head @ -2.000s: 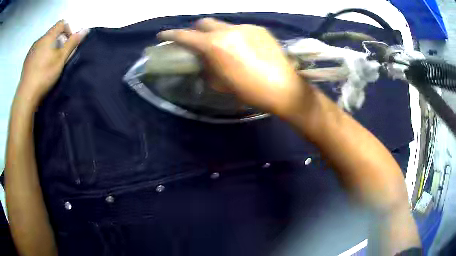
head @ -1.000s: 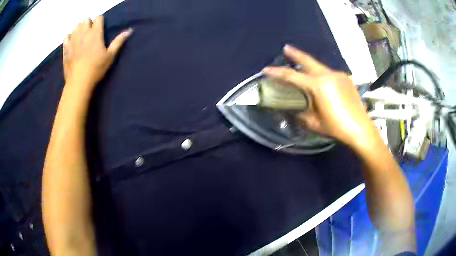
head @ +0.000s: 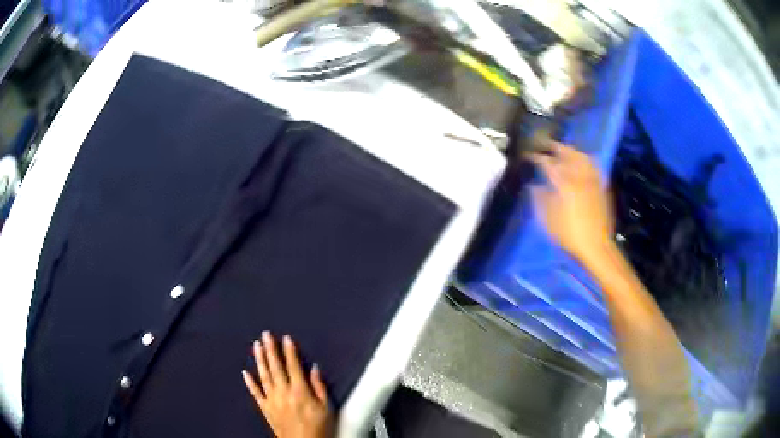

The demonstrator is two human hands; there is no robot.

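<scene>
The dark navy denim dress [head: 316, 231] lies spread on the white-covered table [head: 376, 103], hem end away from me, with a row of metal buttons [head: 148, 339] along its placket. My left hand [head: 291, 398] lies on the dress near its right edge, fingers apart and empty. My right hand [head: 577, 201] is off the dress, over the near side of the blue crate, and blurred; whether it holds anything cannot be told. The steam iron [head: 338, 47] stands beyond the hem at the top, blurred, with no hand on it.
The large blue plastic crate [head: 744, 197] stands right of the table and holds tangled glossy black strips [head: 676, 231]. A cluttered tool ledge with a yellow strip [head: 487, 73] lies at the table's far right end. Speckled grey floor [head: 505, 359] shows below. Blue material is at top left.
The view has turned toward the crate. My right hand has let go of the iron and moved to the crate's side. The iron has left the dress. My left hand is now near the dress's right edge.
</scene>
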